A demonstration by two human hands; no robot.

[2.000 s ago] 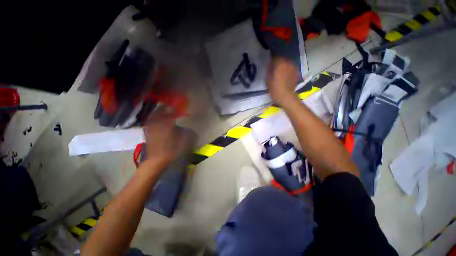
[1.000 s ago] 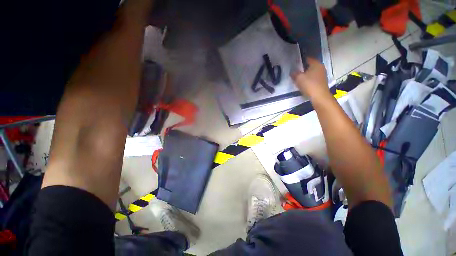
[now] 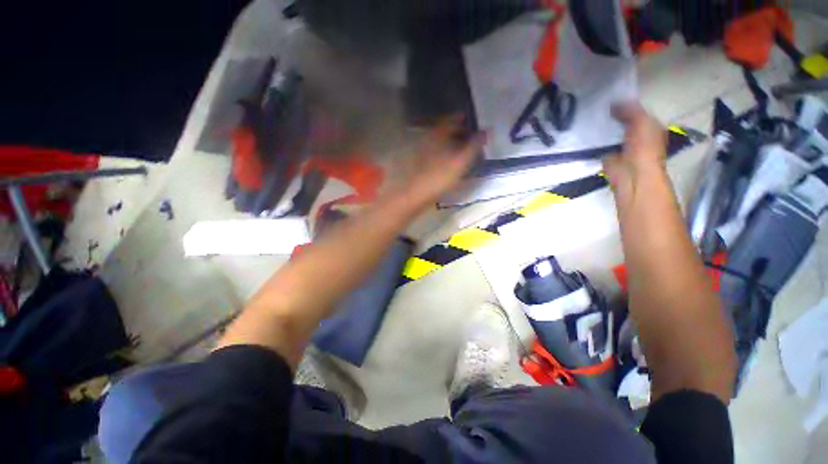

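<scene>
A pale flat panel [image 3: 508, 91] lies ahead of me with a curled black tie strip [image 3: 545, 113] on it and a dark edge along its near side. My right hand [image 3: 635, 140] is at the panel's right edge, fingers bent; its grip is unclear. My left hand [image 3: 445, 159] is blurred at the dark cloth [image 3: 438, 82] by the panel's left side; whether it grips is unclear. A dark grey folded stack [image 3: 359, 313] lies on the floor, partly hidden by my left forearm.
A grey roll [image 3: 567, 317] with an orange-red tie strip [image 3: 567, 370] stands near my right shoe [image 3: 483, 349]. A larger tied bundle [image 3: 772, 240] lies at the right. A white strip [image 3: 245, 236] and a dark bundle with orange-red cloth [image 3: 245, 159] lie left. Yellow-black tape [image 3: 472, 237] crosses the floor.
My left hand has come from the upper left, out of sight, to the panel's left side. My right hand stays at the panel's right edge. The view has shifted.
</scene>
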